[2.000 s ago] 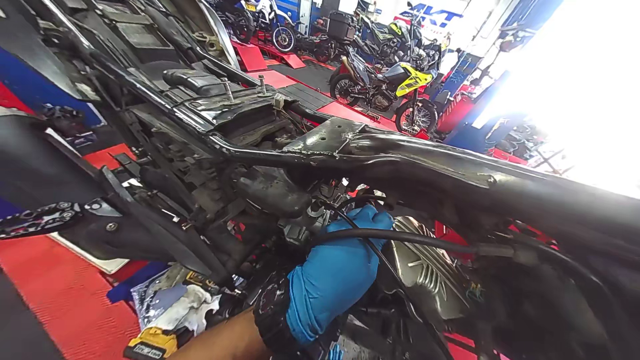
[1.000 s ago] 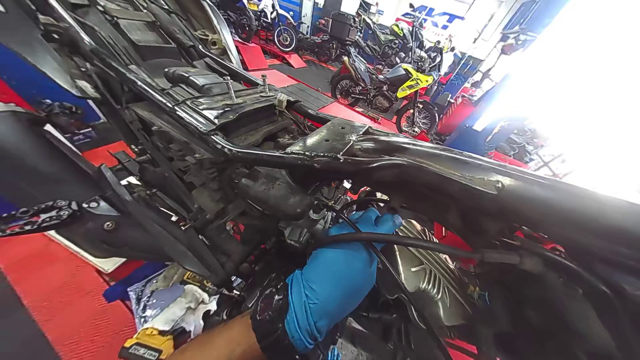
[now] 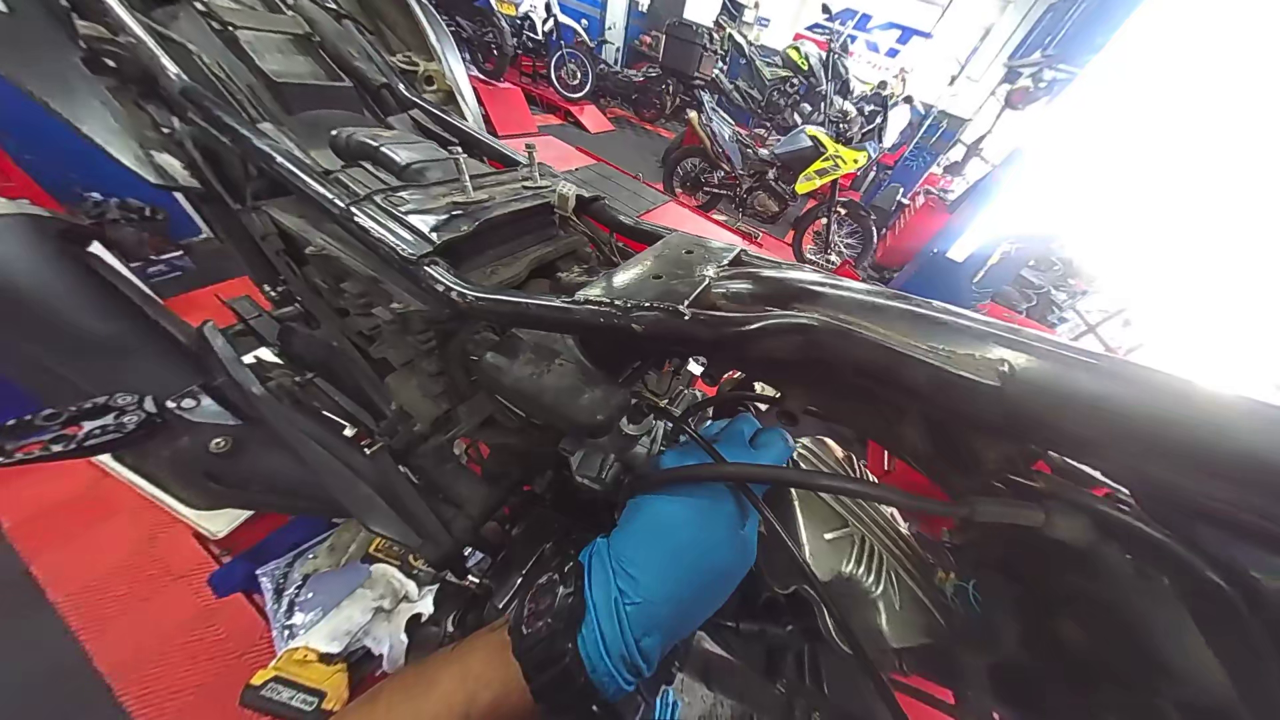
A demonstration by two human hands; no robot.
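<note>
My left hand, in a blue glove with a dark watch at the wrist, reaches into a motorcycle's engine bay beneath the black frame tube. Its fingers are bent beside the carburetor area, and the fingertips are hidden, so what they hold cannot be told. A thick black hose and a thinner black cable cross in front of the glove. The finned metal engine part is just right of the hand. My right hand cannot be made out; a small bit of blue shows at the bottom edge.
A yellow and black power tool battery and a white rag lie at lower left near a red mat. Two upright bolts stand on the frame. A yellow and black motorcycle and others stand behind.
</note>
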